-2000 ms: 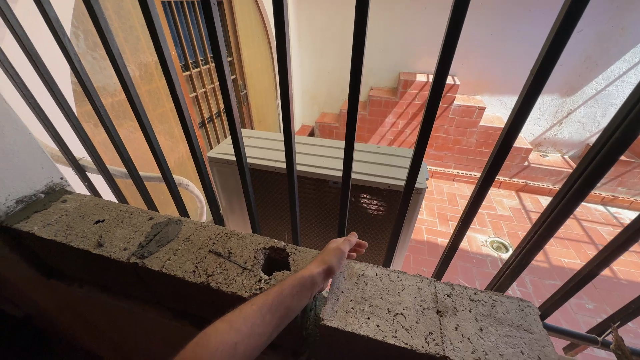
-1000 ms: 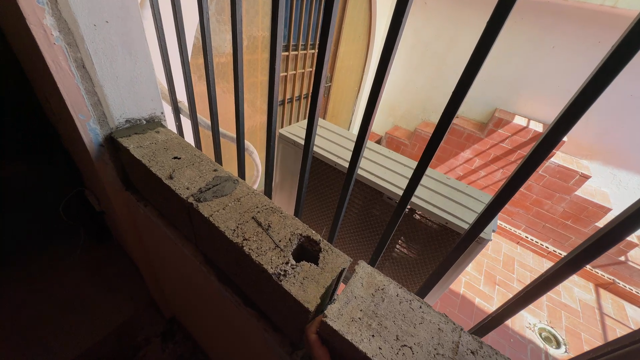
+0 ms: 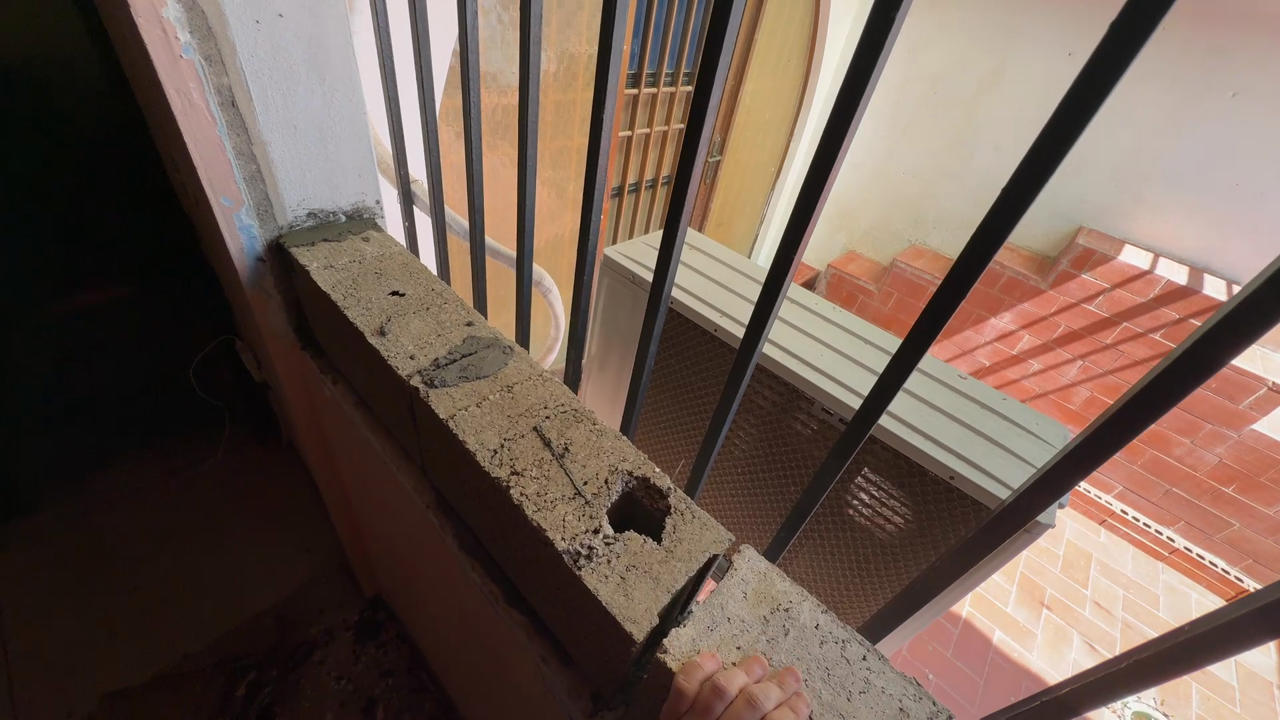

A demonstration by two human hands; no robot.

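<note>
At the bottom edge, the fingers of my left hand (image 3: 735,692) lie curled over the near edge of a concrete block (image 3: 790,625); the thumb and palm are out of view. This block sits at the near end of a row of concrete blocks (image 3: 520,425) on a low wall. Between it and the neighbouring block runs a dark, open joint with a small reddish thing (image 3: 712,578) in it that I cannot identify. The neighbouring block has a rough hole (image 3: 640,508) in its top. Farther along is a patch of grey mortar (image 3: 467,361). My right hand is not in view.
Black metal bars (image 3: 840,190) stand close along the far side of the blocks. Beyond them are a metal-topped unit with a mesh front (image 3: 850,360), red tiled steps (image 3: 1100,330) and a tiled floor. A painted wall end (image 3: 300,110) meets the row at the left.
My left hand has moved back from beside the bars to the block's near edge; its forearm has left the frame. The view has swung left.
</note>
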